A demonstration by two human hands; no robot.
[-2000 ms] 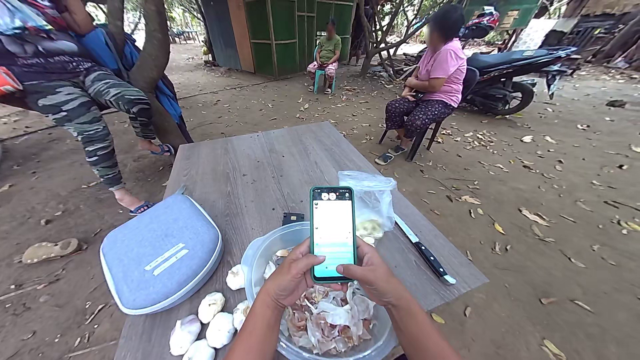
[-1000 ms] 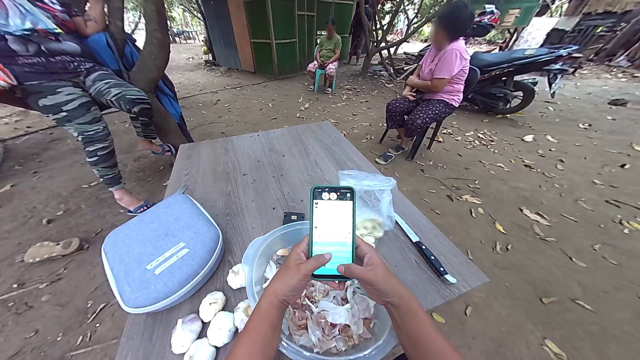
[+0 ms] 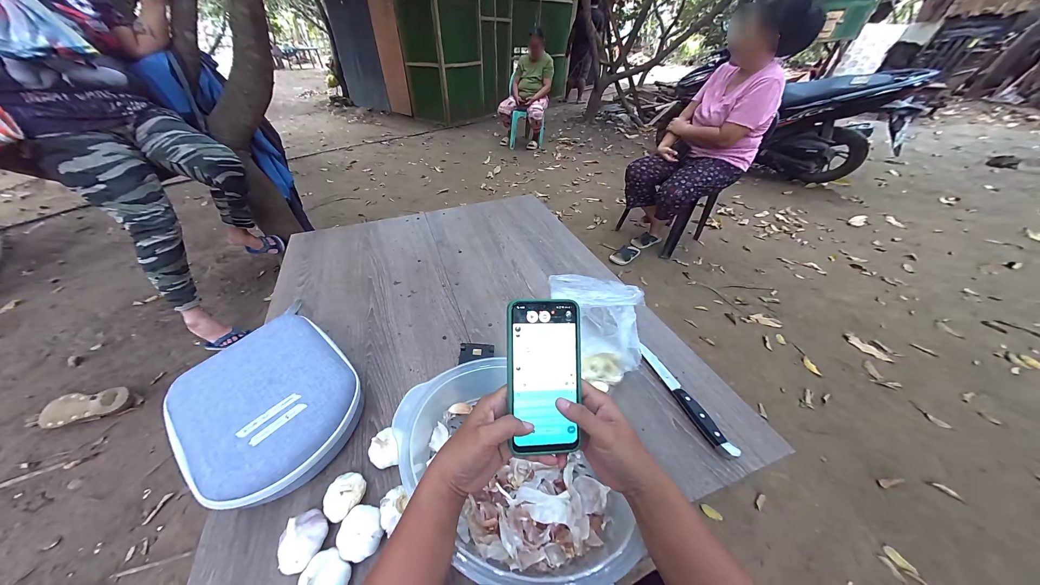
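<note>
Both my hands hold a smartphone (image 3: 544, 374) in a green case, its lit screen facing me. My left hand (image 3: 479, 443) grips its left edge, thumb on the screen. My right hand (image 3: 613, 439) grips the right edge, thumb also over the screen. Below them is a clear plastic bowl (image 3: 414, 406) holding papery garlic skins (image 3: 536, 520). Several garlic bulbs (image 3: 358, 533) lie left of the bowl. A clear plastic bag (image 3: 601, 317) with pale pieces in it stands behind the bowl's right side. A knife (image 3: 695, 410) with a black handle lies to the right.
A blue-grey zip case (image 3: 268, 406) sits at the left of the wooden table (image 3: 422, 260). A small black object (image 3: 475, 352) lies behind the bowl. One person sits at left, another on a chair at right, a third farther back. A motorcycle (image 3: 837, 122) stands behind.
My thumbs have shifted a little on the phone's screen. The phone, bowl, garlic and knife stay where they were.
</note>
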